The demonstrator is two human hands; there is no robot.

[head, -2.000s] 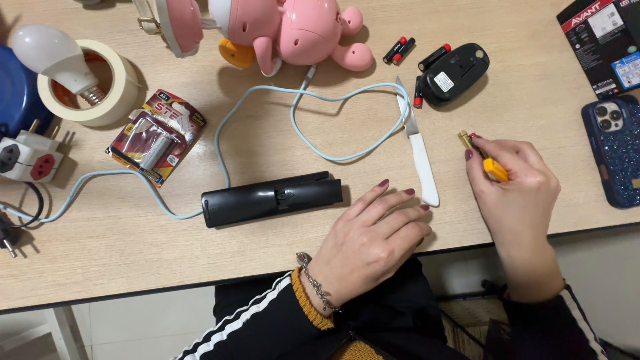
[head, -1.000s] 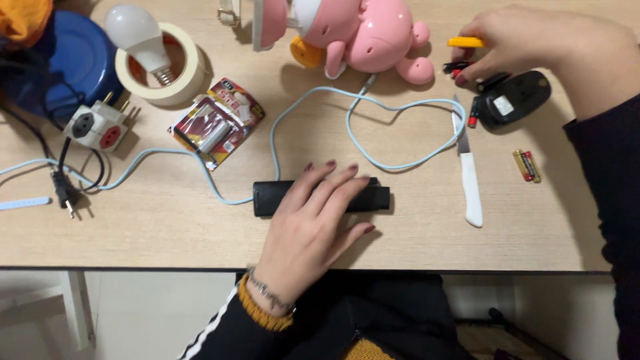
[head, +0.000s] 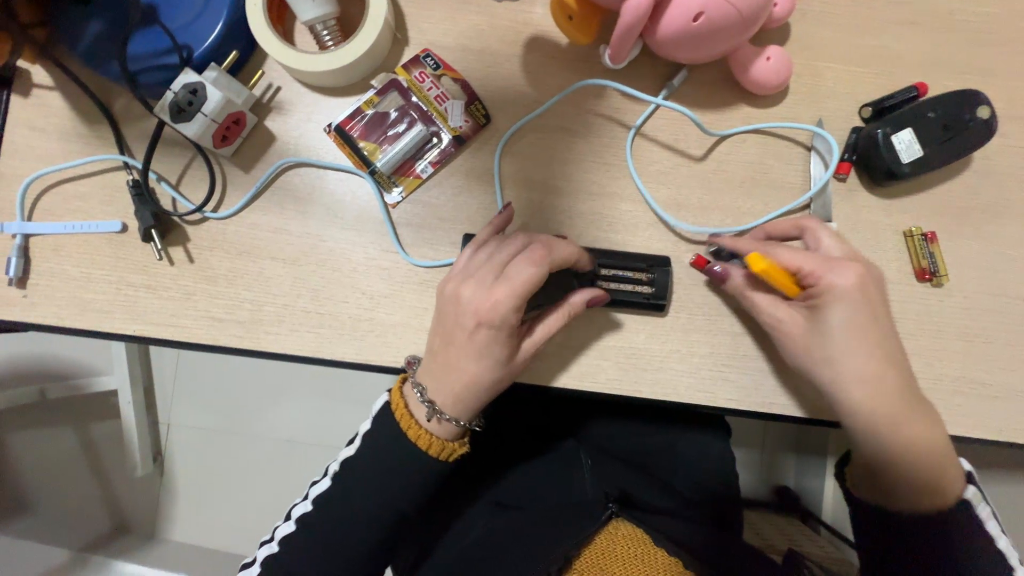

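My left hand (head: 512,296) holds a black remote control (head: 632,300) down on the wooden table, fingers over its middle. The uncovered battery compartment (head: 626,280) at its right end shows metal contacts. Just right of it, my right hand (head: 816,296) pinches small black-and-red batteries (head: 712,258); how many is hard to tell. A yellow-orange tool handle (head: 772,274) also sits in that hand. Two gold-and-red batteries (head: 926,256) lie side by side at the right. Two black-and-red batteries, one upper (head: 894,102) and one lower (head: 849,154), lie by an upturned black computer mouse (head: 928,138).
A light blue cable (head: 576,86) loops across a knife blade (head: 822,172), its handle hidden by my right hand. Around lie an opened battery blister pack (head: 408,124), a masking tape roll (head: 376,40) holding a bulb (head: 324,24), a white plug adapter (head: 208,108) and a pink toy (head: 704,28).
My right hand has come from beside the mouse to near the remote, now with black-and-red batteries. Two seconds ago it held gold batteries, which lay on the table a second later.
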